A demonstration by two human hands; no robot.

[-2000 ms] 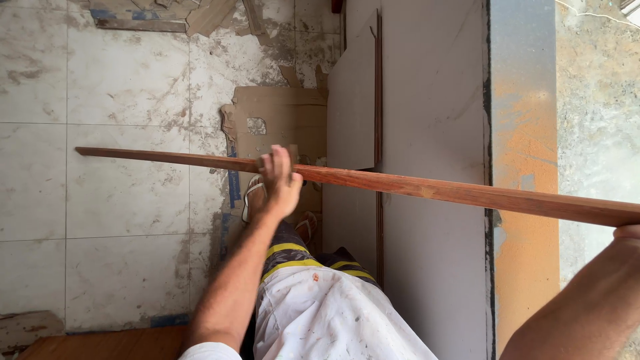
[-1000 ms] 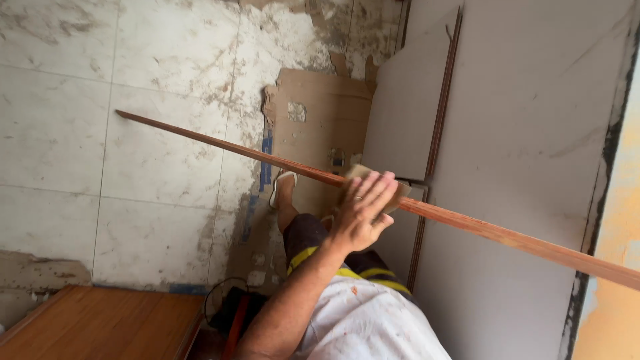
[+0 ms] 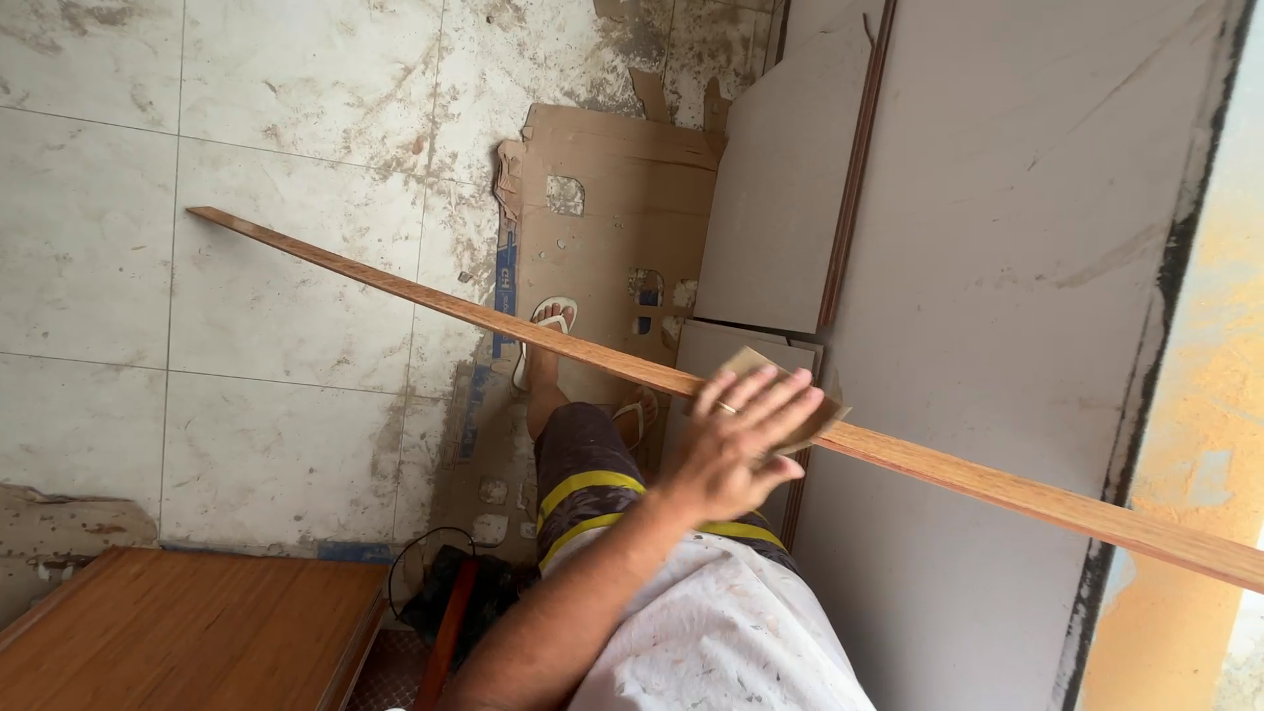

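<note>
A long, narrow wooden strip [image 3: 464, 312] runs slantwise across the head view, from the upper left to the right edge. My left hand [image 3: 746, 434], with a ring on one finger, lies palm down over it, fingers extended. Under the palm is a brown, bent sheet of what looks like sandpaper [image 3: 752, 359], pressed around the strip. My right hand is out of view, and so is the strip's right end.
A pale slab [image 3: 968, 296] stretches along my right side, beside pale panels [image 3: 780, 197] with dark red-brown edging. Torn cardboard [image 3: 617, 168] lies on the stained tile floor around my sandalled feet. A brown wooden panel [image 3: 197, 632] and a black bag [image 3: 444, 592] are at lower left.
The view has shifted, and my right forearm, seen at the right two seconds ago, is out of view. My left hand has moved along the strip toward the right.
</note>
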